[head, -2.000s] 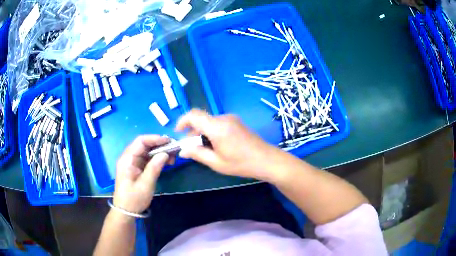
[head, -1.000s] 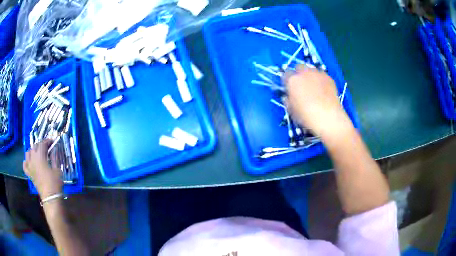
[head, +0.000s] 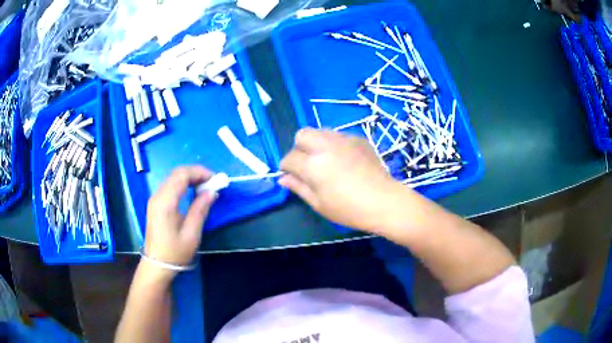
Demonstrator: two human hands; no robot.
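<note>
My left hand (head: 190,194) holds a short white tube (head: 213,183) over the front of the middle blue tray. My right hand (head: 295,175) pinches the right end of a thin rod (head: 251,177). The rod's left end meets the tube; whether it is inside cannot be told. The middle tray (head: 176,220) holds loose white tubes (head: 243,151). The right blue tray (head: 300,77) holds a pile of thin rods (head: 419,130) with dark fittings. The left narrow tray (head: 48,251) holds assembled units (head: 70,177).
A crinkled clear bag (head: 87,50) lies over the far end of the middle tray. More filled blue trays stand at the far left (head: 9,191) and far right (head: 596,137). The table's curved front edge (head: 231,250) runs before the wearer.
My left hand has moved from the left tray to the middle tray and now holds a tube. My right hand has left the rod pile with a rod and moved left to meet it.
</note>
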